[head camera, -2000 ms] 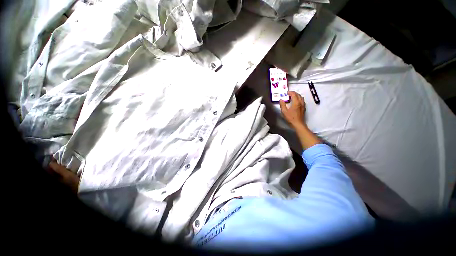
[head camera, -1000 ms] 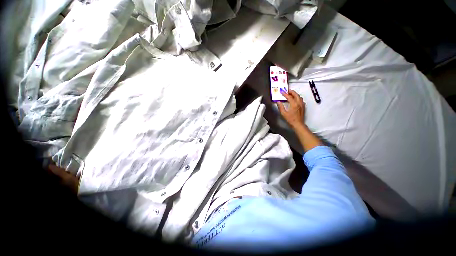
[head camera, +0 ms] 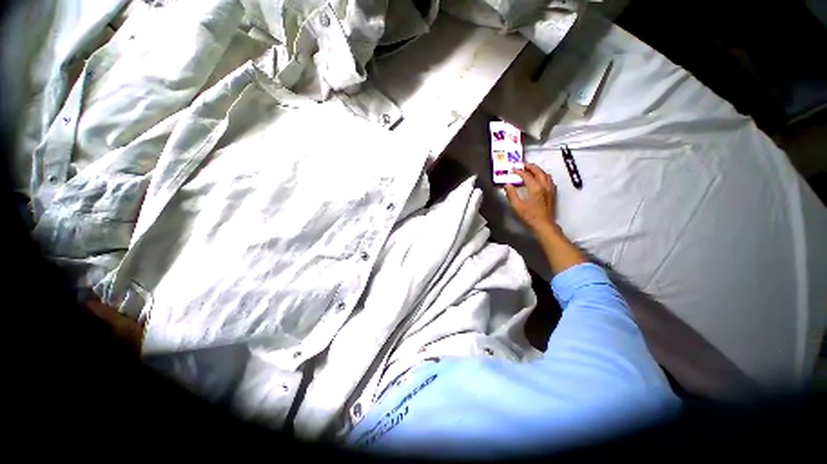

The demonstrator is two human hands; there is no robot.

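A smartphone [head camera: 505,149] with a lit, coloured screen lies on the pale cloth-covered surface right of centre. My right hand [head camera: 533,196] is at its lower end, fingers apart, with fingertips on the screen; it does not hold the phone. A pale grey-white garment [head camera: 263,217] lies wide and crumpled before me, its button placket [head camera: 364,256] running diagonally. My left hand [head camera: 116,324] is dark and partly cut off at the lower left, by the garment's edge; its fingers and grip cannot be made out. Dark thread snips [head camera: 571,167] lie right of the phone.
More pale garments [head camera: 154,54] are heaped at the back and left. The white table top [head camera: 453,86] shows between them and the pale cloth-covered surface [head camera: 725,236]. A small pale flat item [head camera: 591,83] lies behind the snips. My blue sleeve [head camera: 589,317] crosses the lower right.
The pictures on the phone screen have shifted, and my right fingers have moved slightly over its lower part. The garment, snips and left hand show no clear change.
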